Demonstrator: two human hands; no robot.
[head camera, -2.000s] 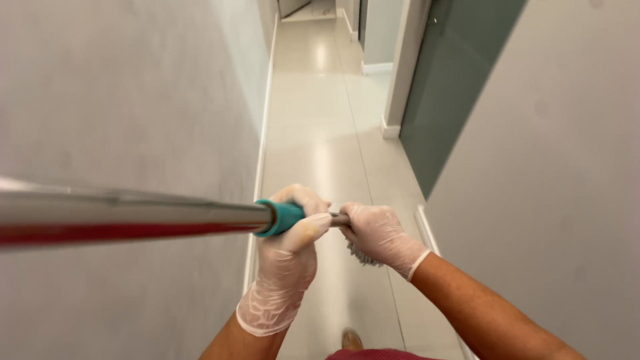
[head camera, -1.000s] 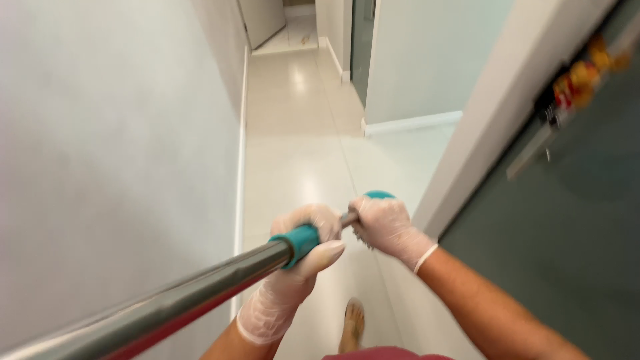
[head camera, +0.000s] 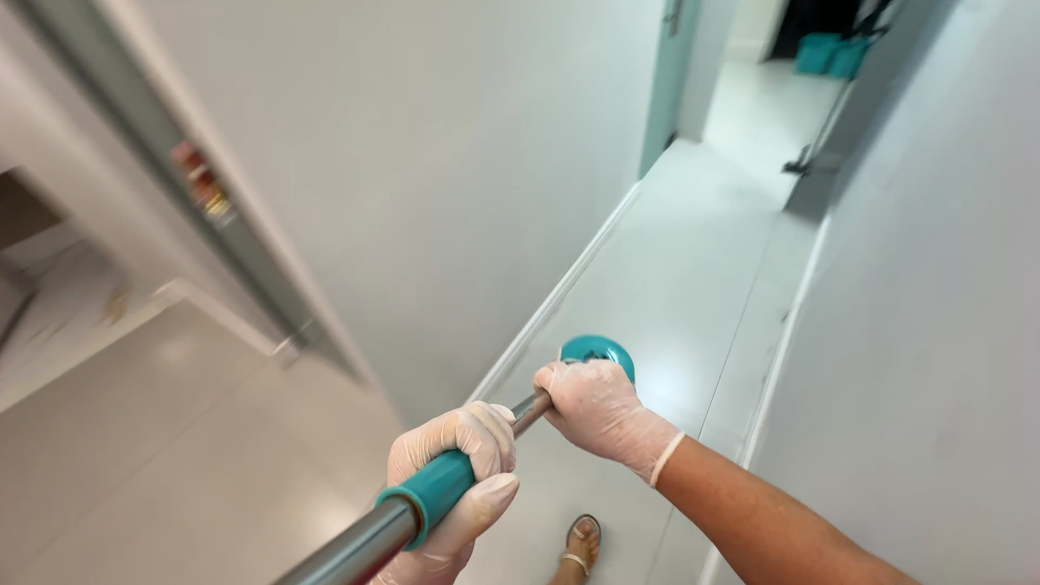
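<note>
A metal mop handle (head camera: 353, 543) with a teal plastic collar (head camera: 439, 490) runs from the bottom edge up to the middle of the view. Around the collar is closed my left hand (head camera: 459, 471), in a thin translucent glove. Farther along, my right hand (head camera: 601, 406), gloved too, grips the thinner metal tube (head camera: 530, 413). Just beyond it shows a round teal mop head (head camera: 605, 348), low over the pale floor and partly hidden by the hand. No mop fibres can be made out.
A pale tiled floor (head camera: 691, 268) leads up a corridor between a left wall (head camera: 455, 162) and a right wall (head camera: 918, 325). A door with a handle (head camera: 800, 165) stands at the right. Teal containers (head camera: 821, 54) are at the far end. My sandalled foot (head camera: 583, 536) is below.
The view has swung strongly to another stretch of corridor, where teal containers now show. Both hands keep their hold on the mop handle, and more of the round teal head shows than before.
</note>
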